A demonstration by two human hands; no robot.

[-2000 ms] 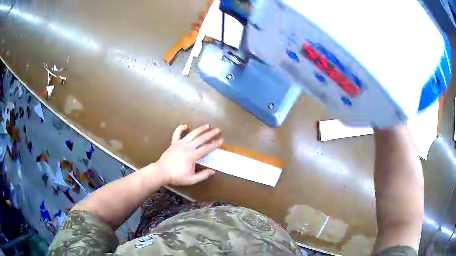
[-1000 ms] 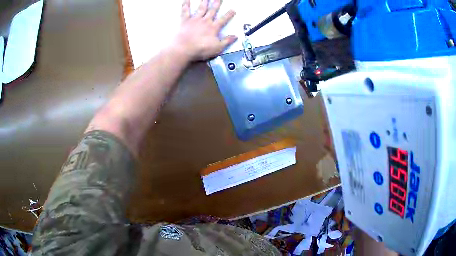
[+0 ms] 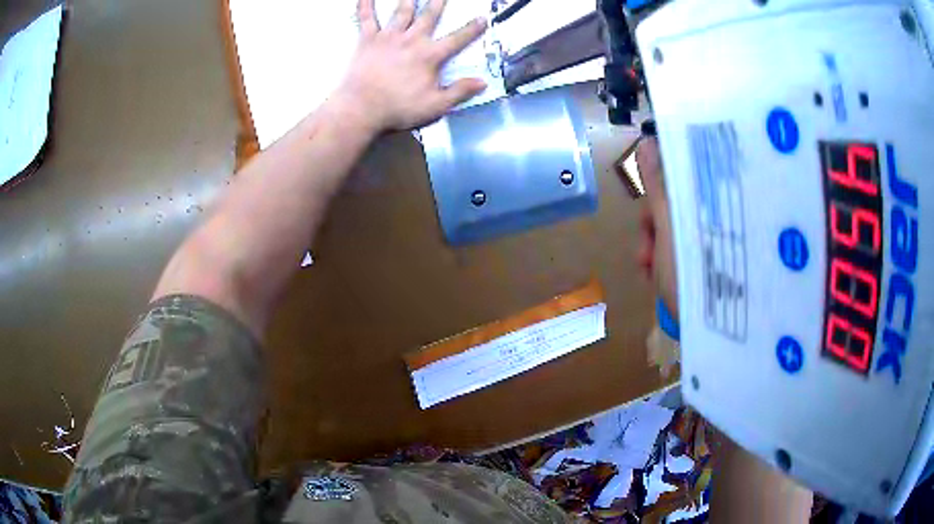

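The fabric lay with white paper marker (image 3: 297,61) lies at the top centre, an orange edge down its left side. My left hand (image 3: 405,72) is bare and flat on it, fingers spread. The cutting machine's white control box (image 3: 778,235) with red digits fills the right. Its grey base plate (image 3: 517,169) shows in front of the lay, its far end at the lay's edge. The thin upright knife parts (image 3: 497,61) stand beside my left fingertips. My right hand (image 3: 647,220) is mostly hidden behind the control box, fingers curled at the blue-ended handle (image 3: 668,317).
A white-topped strip bundle (image 3: 512,353) with an orange edge lies near the table's front edge. A rounded-corner cut piece (image 3: 29,92) lies at the far left. Thin offcuts (image 3: 61,440) lie at lower left. Scraps (image 3: 614,450) cover the floor beyond the table edge.
The machine's base plate has moved up towards the lay and shows shorter. The control box now faces the camera more fully. My right fingers have come into view. My left hand stays on the marker.
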